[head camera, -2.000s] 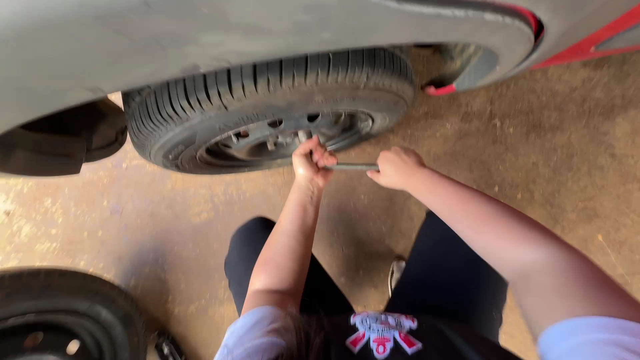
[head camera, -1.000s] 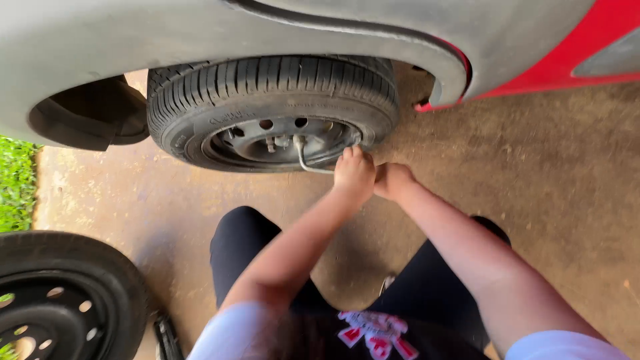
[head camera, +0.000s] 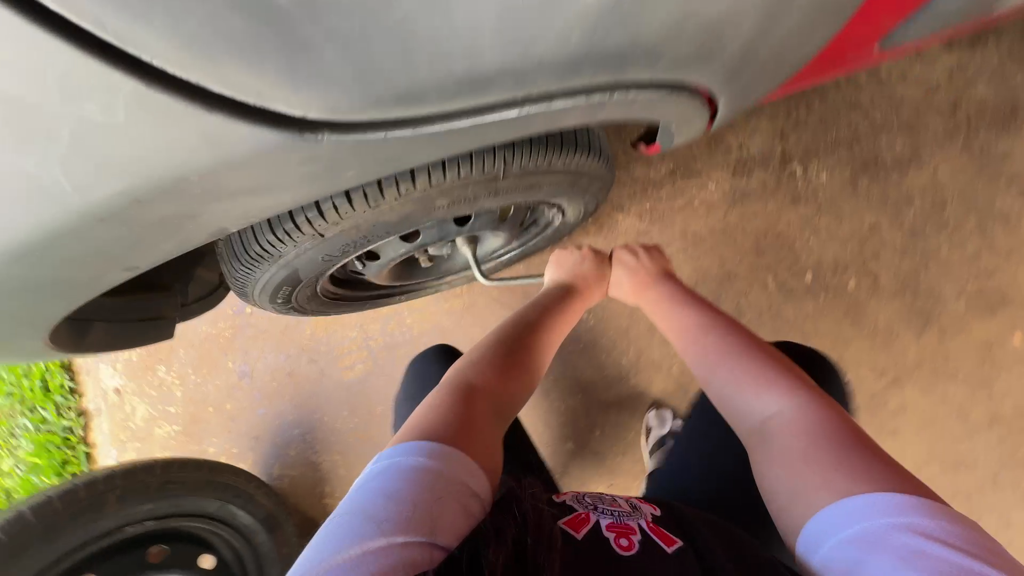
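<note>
An L-shaped metal lug wrench (head camera: 490, 278) has its socket end at the hub area of the steel wheel (head camera: 384, 260) on the car. My left hand (head camera: 578, 270) is closed around the wrench's handle, to the right of its bend. Right beside it, touching, my right hand (head camera: 640, 274) grips the handle's far end, which is hidden in my fist. The black tire (head camera: 448, 188) sits within the wheel arch. Which nut the socket covers cannot be told.
The grey car body (head camera: 480, 56) with a red panel (head camera: 848, 48) overhangs the wheel. Another wheel with a black rim (head camera: 224, 488) lies on the concrete floor (head camera: 880, 240) at the lower left. Grass (head camera: 40, 424) borders the floor. My knees are bent below my arms.
My left hand has gone from near the wrench's bend, two seconds ago, to farther along its handle, against my right hand. Both hands stay on the wrench.
</note>
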